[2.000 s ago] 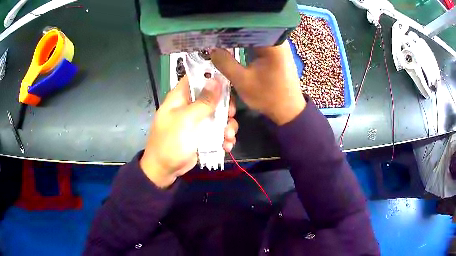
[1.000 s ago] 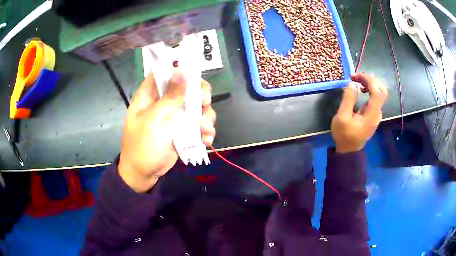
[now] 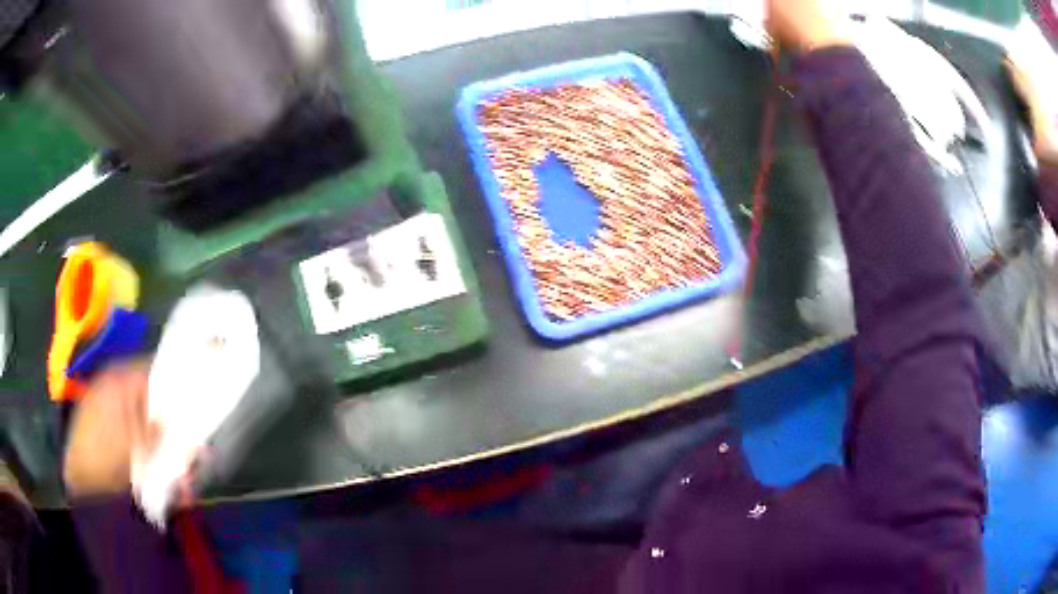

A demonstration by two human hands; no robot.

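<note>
A white handle housing (image 3: 200,366) is in my left hand (image 3: 107,432) at the lower left, to the left of the press; both are blurred. My right hand (image 3: 803,23) is at the top edge, partly cut off, by the upper end of a red lead wire (image 3: 762,174). Its fingers are not clearly seen, so its hold cannot be told. The green press base with its white plate (image 3: 383,276) holds no housing. The blue parts tray (image 3: 542,327) holds a heap of small copper-coloured pieces (image 3: 650,197), with a bare blue patch at its left.
The press's dark upper part (image 3: 220,104) overhangs at the upper left. An orange-yellow tape dispenser (image 3: 87,308) is near my left hand. White housings (image 3: 917,87) lie at the upper right. Another person's hand (image 3: 1033,99) shows at the right edge.
My left hand has carried the housing left, away from the press. My right hand has moved from the tray's near right corner up to the top edge. The view has shifted.
</note>
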